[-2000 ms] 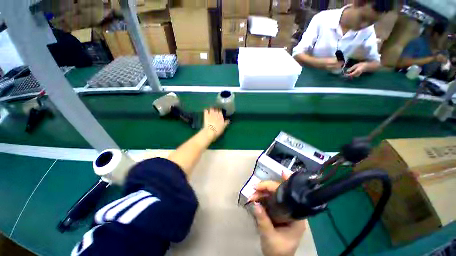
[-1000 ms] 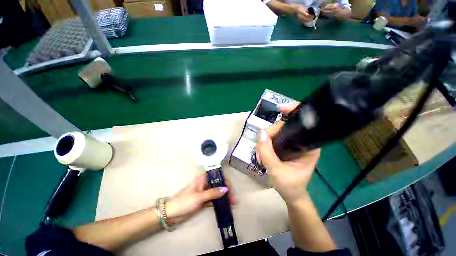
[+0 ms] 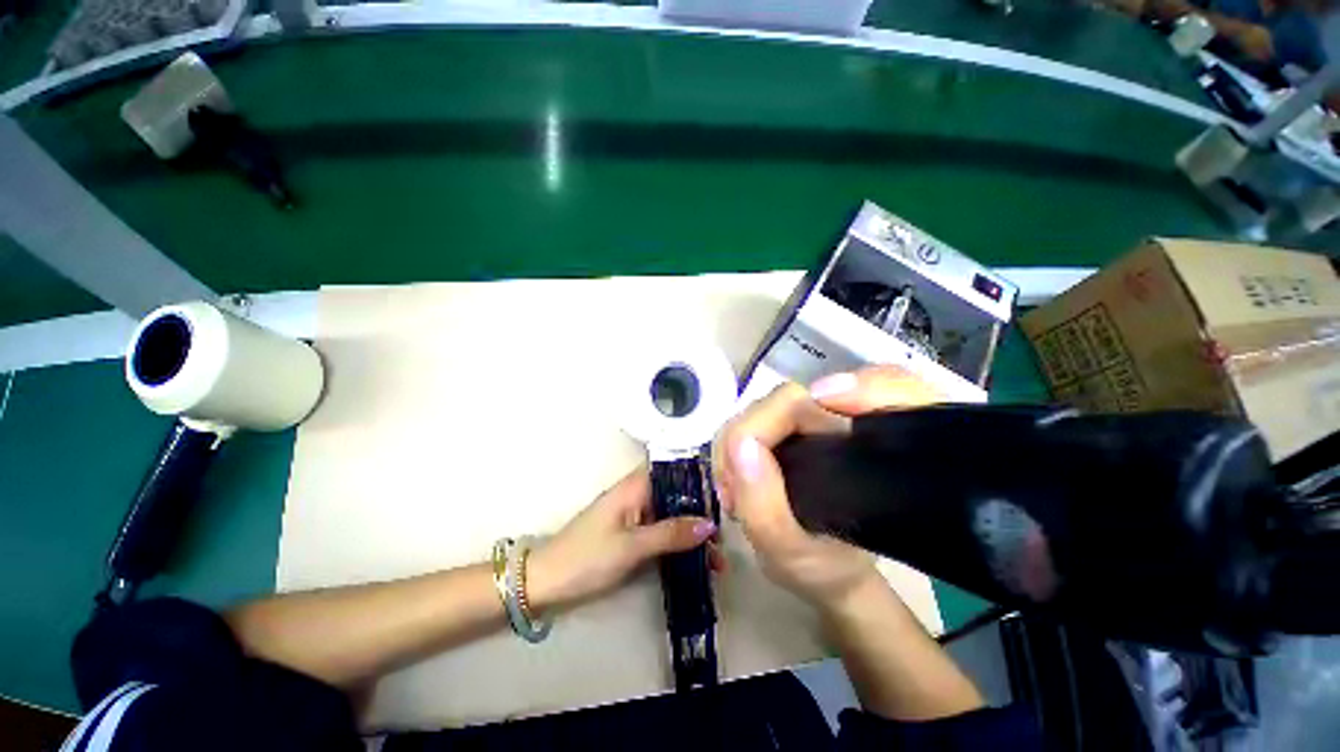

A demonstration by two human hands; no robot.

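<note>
A hair dryer lies on the beige mat (image 3: 426,441), its cream-white barrel (image 3: 697,400) with a dark round opening away from me and its open black handle (image 3: 688,588) towards me. My left hand (image 3: 617,541) holds the handle, with the thumb across it. My right hand (image 3: 801,478) grips the thick black electric screwdriver (image 3: 1029,514) at its front end, close beside the top of the handle. The screwdriver bit is hidden by my right hand, so I cannot tell whether it touches the handle.
The screw feeder (image 3: 919,301) stands behind my right hand, with a carton (image 3: 1176,338) to its right. Another hair dryer (image 3: 243,370) lies at the left. A further one (image 3: 179,110) is on the green conveyor belt (image 3: 441,176). A black crate (image 3: 1176,683) is low at the right.
From the belt, my left hand has brought a hair dryer onto the mat. My right hand has moved from the feeder to the dryer's handle, and the screwdriver now lies more level.
</note>
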